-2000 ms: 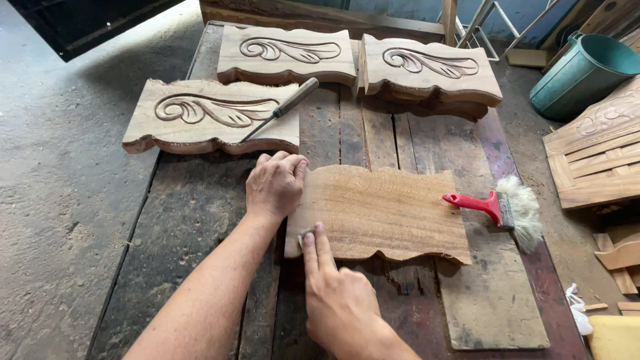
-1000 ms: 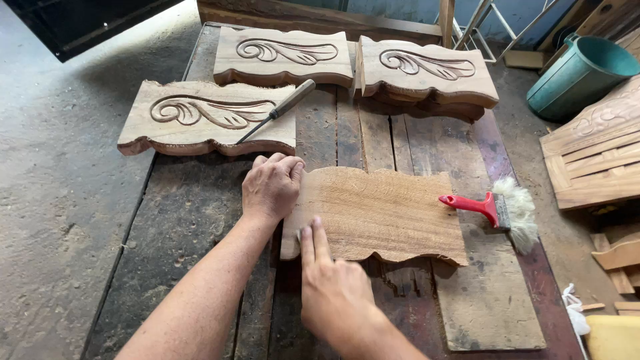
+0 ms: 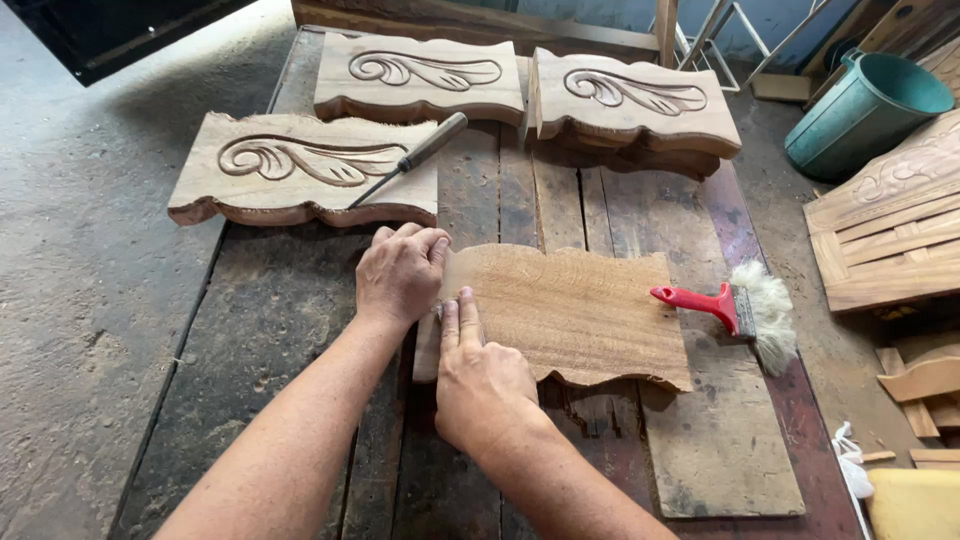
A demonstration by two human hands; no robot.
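An uncarved wooden board with scalloped edges (image 3: 577,307) lies flat before me. My left hand (image 3: 401,274) is curled at its upper left corner; whether the fingers grip the edge is hidden. My right hand (image 3: 484,367) presses two extended fingers on the board's left end, and a small pale bit of something shows beside the fingertips, too hidden to name. A red-handled brush with pale bristles (image 3: 724,307) overlaps the board's right end. Beyond my left hand, a carving tool (image 3: 424,154) rests slanted on a carved scroll board (image 3: 300,169).
Two more carved boards (image 3: 420,75) (image 3: 637,101) lie at the back of the worn wooden table (image 3: 285,300), the right one on top of another board. A thin plank (image 3: 720,450) lies at the right. On the floor beyond stand a green bucket (image 3: 862,112) and a carved panel (image 3: 892,225).
My right hand's fingertips have shifted on the left end of the board, slightly away from me since one second ago cannot be told for sure. My left hand keeps its place at the corner.
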